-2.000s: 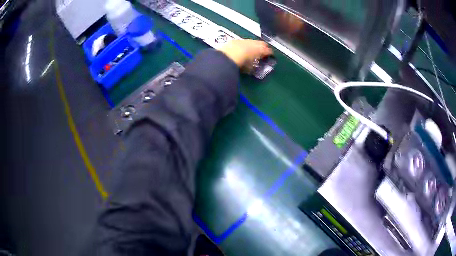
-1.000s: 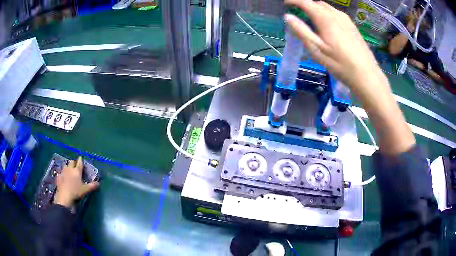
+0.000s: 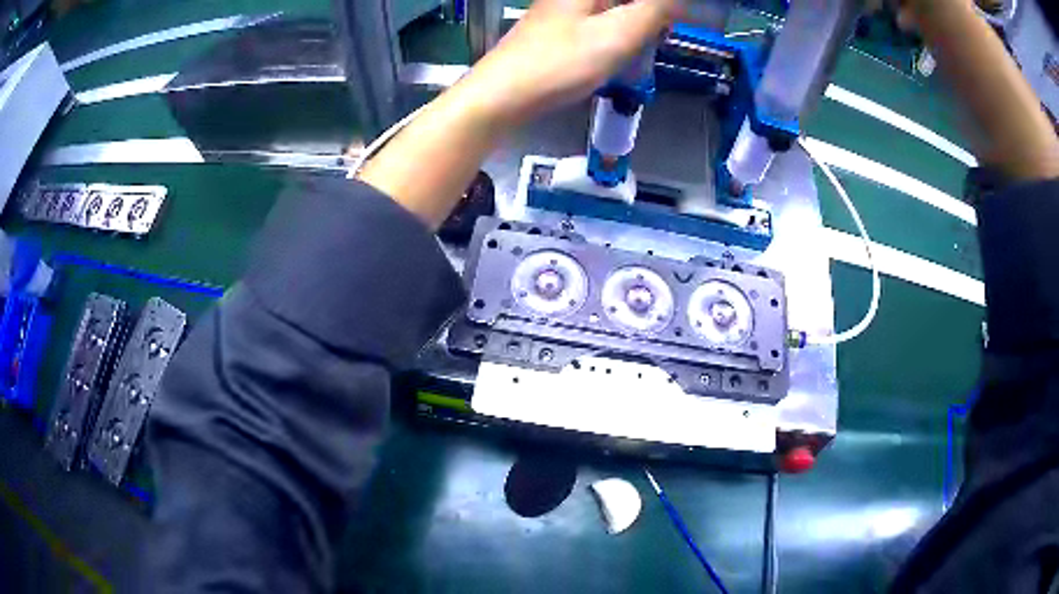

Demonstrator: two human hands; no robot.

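The dispensing machine (image 3: 819, 313) stands in front of me. On it is a grey fixture (image 3: 743, 348) with three shiny ringed discs. Two translucent syringes in blue clamps, the left syringe (image 3: 616, 125) and the right syringe (image 3: 801, 70), stand above and behind it. My left hand (image 3: 581, 41) reaches across to the top of the left syringe; its fingertips are at the frame's top edge, and its grip is unclear. My right hand (image 3: 929, 14) is at the top right beside the right syringe, mostly cut off, so its grip is hidden.
Two dark trays, a left one (image 3: 84, 383) and a right one (image 3: 137, 383), lie side by side near a blue bin (image 3: 21, 348). Silver trays (image 3: 125, 209) lie behind. A black disc (image 3: 540, 485), white half-moon (image 3: 618, 505), thin blue tool (image 3: 685, 534) and red knob (image 3: 797, 460) are in front.
My left hand has left the dark trays and moved up to the syringes. My right hand has shifted right and up, partly out of view. The two dark trays now show uncovered, side by side.
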